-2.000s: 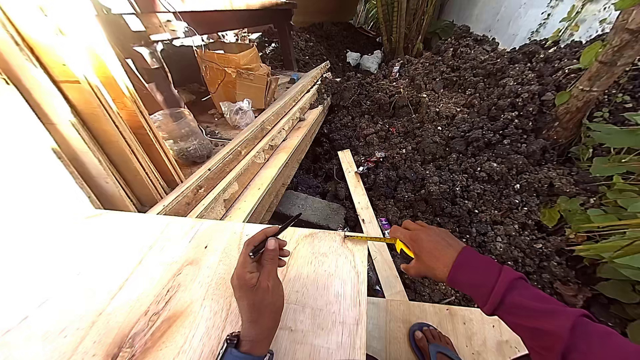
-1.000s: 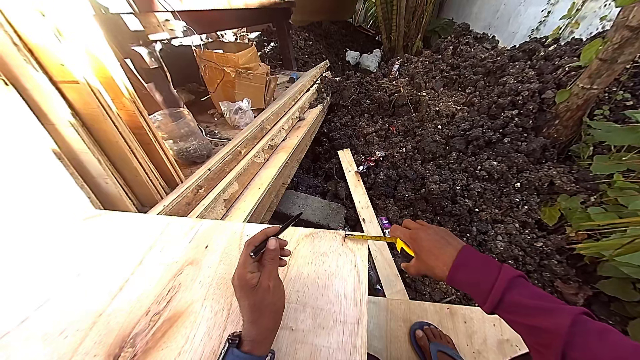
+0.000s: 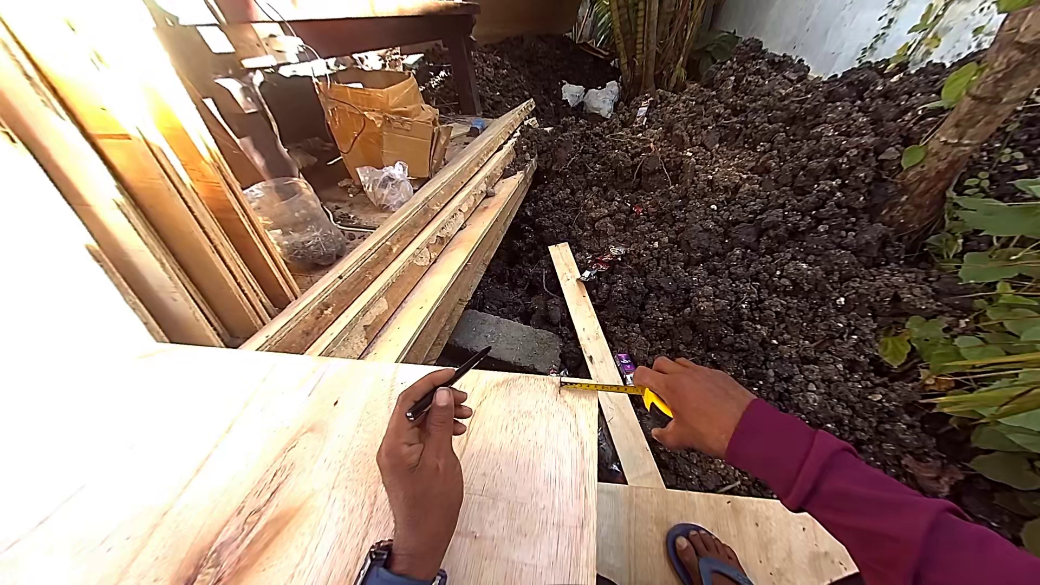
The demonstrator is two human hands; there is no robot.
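Observation:
Between its thumb and fingers my left hand (image 3: pixel 424 471) holds a black pen (image 3: pixel 448 383), tip pointing up and right, over the plywood sheet (image 3: pixel 520 487). My right hand (image 3: pixel 700 405), beyond the sheet's right edge, grips a yellow tape measure (image 3: pixel 656 401). Its short extended blade (image 3: pixel 601 387) crosses the sheet's far right corner, the end lying on the wood a little in from the edge. Under the blade, past the sheet, a narrow wooden strip (image 3: pixel 597 349) slopes away over the soil. My right fingers hide part of the tape case.
Stacked boards (image 3: pixel 422 268) lie beyond the sheet, beside a concrete block (image 3: pixel 505 341). More boards (image 3: pixel 130 179) lean at left. A cardboard box (image 3: pixel 386 122) and a clear plastic container (image 3: pixel 294 223) stand behind. My sandalled foot (image 3: pixel 705 556) rests on a lower plywood piece (image 3: pixel 756 524). Lumpy soil (image 3: pixel 764 244) spreads at right.

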